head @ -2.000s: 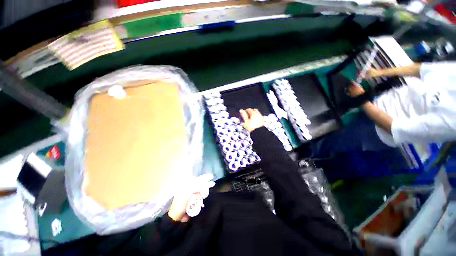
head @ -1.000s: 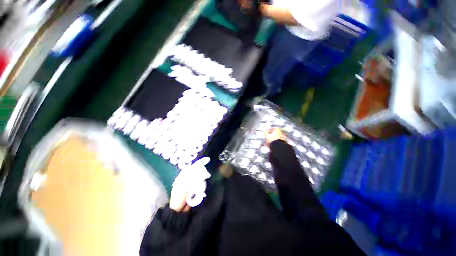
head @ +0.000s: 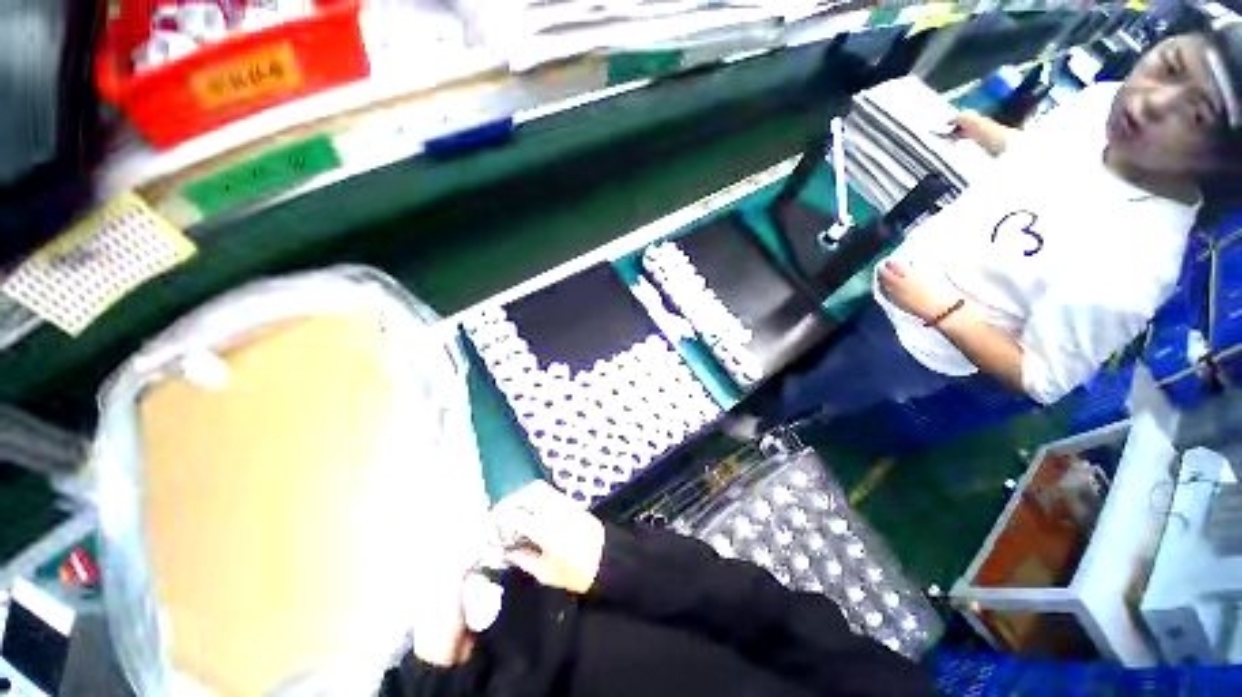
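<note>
My right hand (head: 556, 534) and my left hand (head: 443, 616) are close together at the bottom centre, beside the bag-lined carton. My left hand holds white sleeves (head: 481, 596), partly hidden and washed out by glare. My right fingertips are pinched on a small part at the sleeves, too blurred to tell. Assembled white pieces (head: 599, 422) stand in rows in the near black tray (head: 579, 316). A clear blister tray (head: 817, 538) with rounded pockets lies right of my right sleeve.
The bag-lined carton (head: 259, 504) is at left. A second black tray (head: 742, 279) holds a row of white pieces. A co-worker in white (head: 1028, 252) stands at right. A red bin (head: 232, 75) is on the upper shelf. Blue crates (head: 1171, 320) are at right.
My right hand has come back from the blister tray to my left hand. The view has swung back left and up, showing the red bin and more of the co-worker.
</note>
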